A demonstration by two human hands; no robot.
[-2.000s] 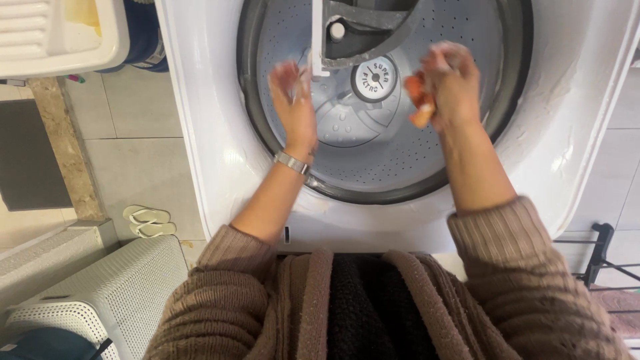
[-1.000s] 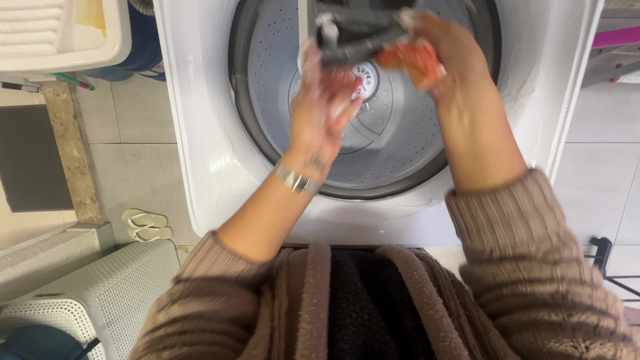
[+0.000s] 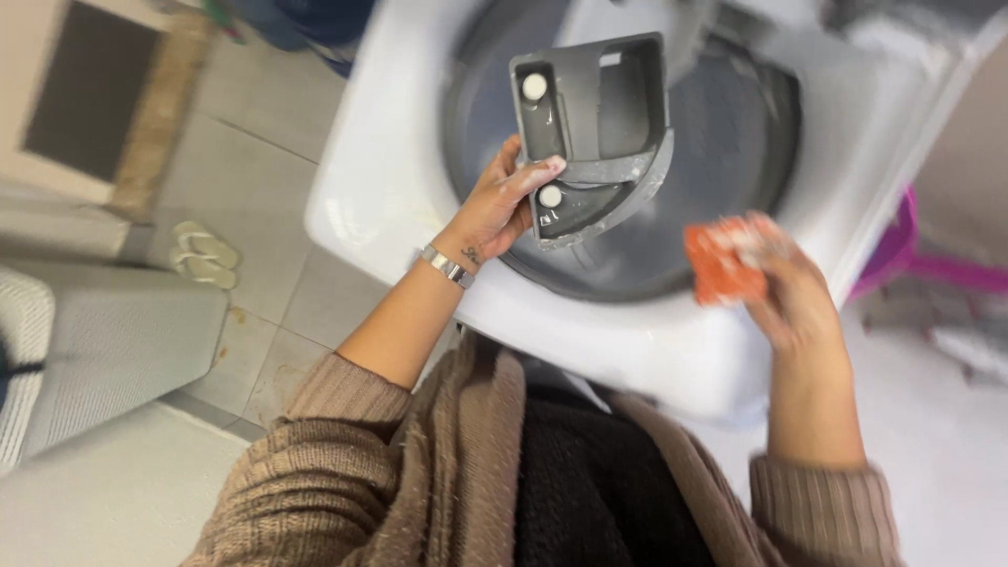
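My left hand [image 3: 508,197] grips the lower left side of a gray plastic washing machine dispenser tray [image 3: 583,118], thumb on top. The tray has several compartments and white round caps, and its surface looks wet. It is held over the open tub [image 3: 630,268] of a white top-loading washing machine [image 3: 370,181]. To the right, over the machine's front right rim, my right hand [image 3: 787,276] holds an orange sponge [image 3: 723,261] with white foam on it. The sponge is apart from the tray. Foam also shows on my left thumb.
Off-white flip-flops [image 3: 205,256] lie on the tiled floor at left. Near them stands a perforated light plastic basket [image 3: 134,346]. A blue container [image 3: 315,24] is behind the machine's left side. At right is a magenta plastic item [image 3: 898,244], partly hidden by the machine.
The gray tray, earlier over the tub's upper part and then between both hands, is now in my left hand alone. My right hand with the sponge has moved away to the right. The view has turned.
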